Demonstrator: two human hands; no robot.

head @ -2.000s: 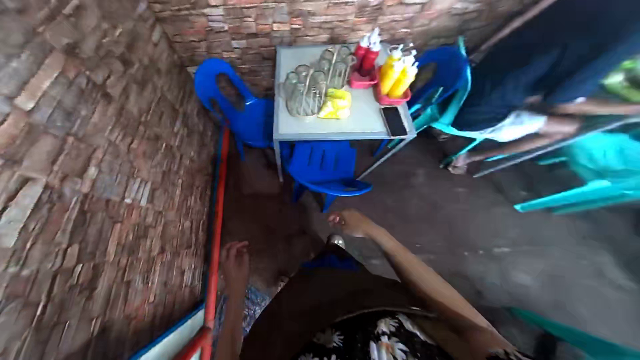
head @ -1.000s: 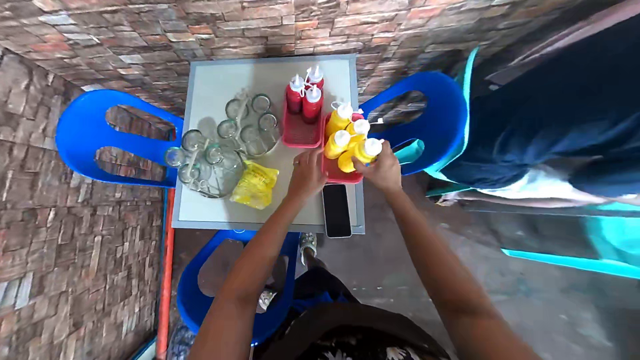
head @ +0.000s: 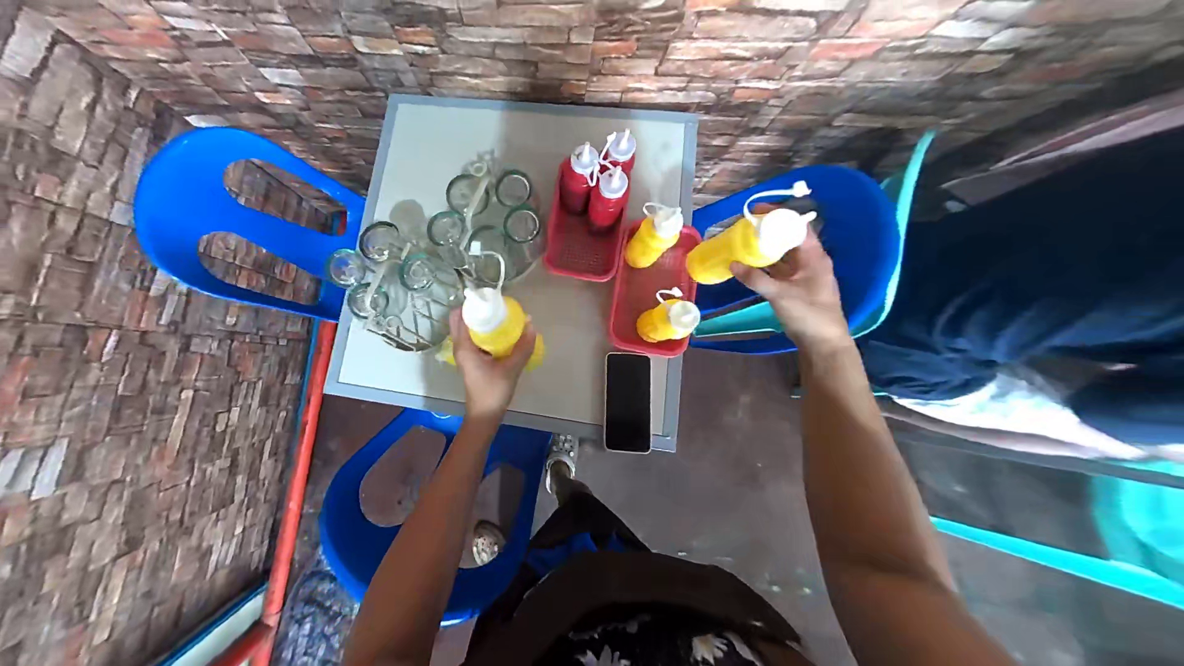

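Observation:
My left hand (head: 492, 365) grips a yellow squeeze bottle (head: 498, 324) with a white cap, held over the table (head: 564, 370) and partly hiding a yellow cloth or bag (head: 534, 355). In my right hand (head: 803, 287) is another yellow squeeze bottle (head: 733, 250), tilted beyond the table's right edge. Two more yellow bottles, one upper (head: 653, 239) and one lower (head: 664, 321), lean in a red plastic basket (head: 638, 289). Beside it, a second red basket (head: 581, 259) holds three red squeeze bottles (head: 607, 199) with white caps.
Wire racks with several glass jars (head: 523, 224) occupy the table's left part. A smartphone (head: 628, 403) lies at the front right edge. Blue plastic chairs stand left (head: 259, 227), right (head: 860, 250) and in front (head: 370, 546). A person in dark clothes (head: 1027, 277) is at the right, by a brick-patterned wall.
Both hands were at the yellow bottles' basket; now each holds a bottle lifted out. My left hand has moved left, my right hand slightly outward. The view is closer to the table than at first.

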